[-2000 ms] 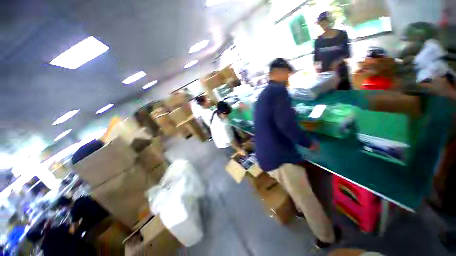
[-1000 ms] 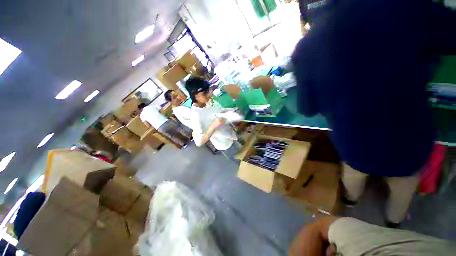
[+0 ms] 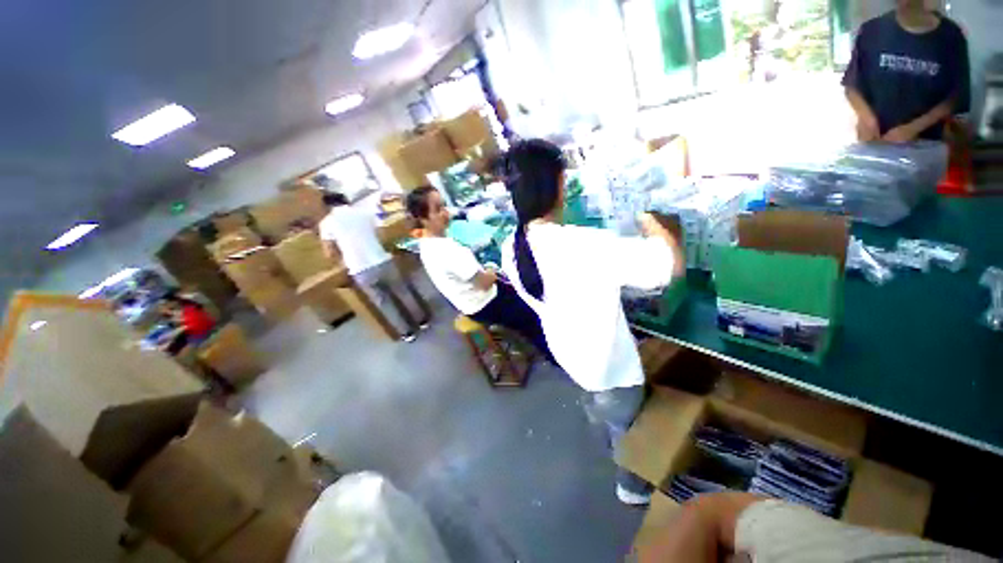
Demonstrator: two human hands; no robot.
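Note:
My right forearm and its beige sleeve enter at the bottom right edge, but my right hand is cut off. My left hand is out of the picture. Nearest is an open brown carton (image 3: 880, 484) at the bottom right, with flaps spread and dark purplish flat packs (image 3: 801, 471) standing in it. My forearm covers part of its near side. A white wrapped bundle (image 3: 368, 526) is cut off by the bottom edge, left of centre.
A person in white (image 3: 588, 297) stands at the green-topped bench (image 3: 924, 374). It bears a green box (image 3: 775, 288) and clear plastic bags (image 3: 858, 181). Another person sits on a wooden stool (image 3: 500, 363); others are farther off. Brown cartons (image 3: 209, 473) crowd the left. Grey floor (image 3: 440, 429) lies between.
The view has moved forward along the bench. The person in dark blue has left the picture. The open carton appears nearer, at the bottom right, and the white bundle lower. My forearm remains at the bottom edge.

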